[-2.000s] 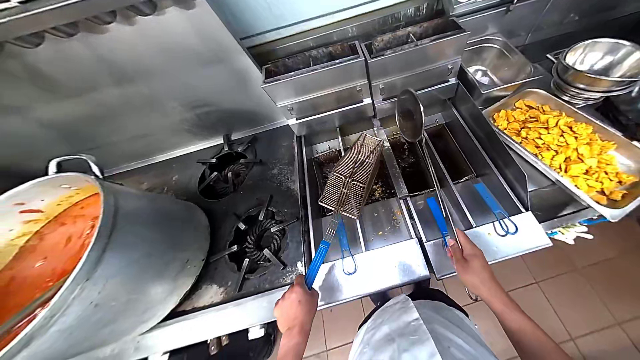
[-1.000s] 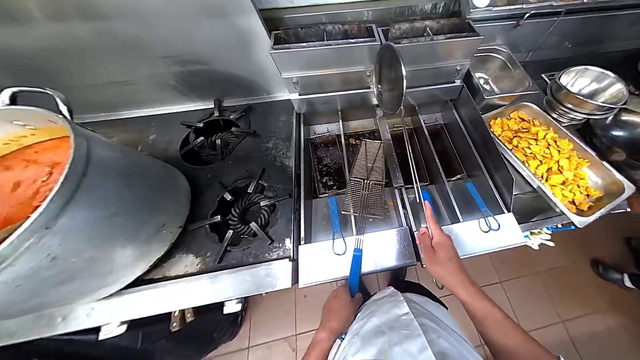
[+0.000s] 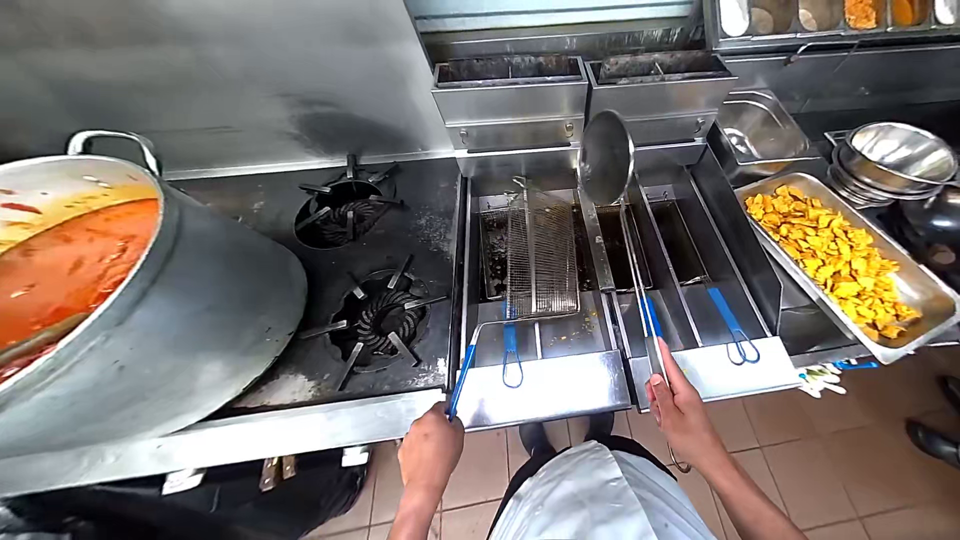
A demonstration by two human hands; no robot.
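Note:
My left hand [image 3: 431, 448] grips the blue handle of a wire fryer basket [image 3: 541, 255], which is tilted over the left vat of the deep fryer [image 3: 540, 382]. My right hand [image 3: 679, 409] holds the metal handle of a long skimmer [image 3: 606, 157], its round head raised above the middle of the fryer. Other baskets sit in the vats; one blue handle [image 3: 510, 341] lies under the held basket, another blue handle [image 3: 726, 311] rests at the right. A blue handle [image 3: 651, 315] is beside the skimmer's shaft.
At left, a large metal pot [image 3: 217, 300] of red-orange sauce stands by two gas burners [image 3: 388, 319]. At right are a metal tray [image 3: 930, 300] of yellow-orange fried pieces, stacked steel bowls [image 3: 900, 157] and an empty steel pan [image 3: 761, 135]. Another person's dark shoes [image 3: 934, 442] show at the right edge.
My left hand has moved left with its basket handle, and the basket has turned, its mesh now more upright over the left vat. My right hand still holds the skimmer.

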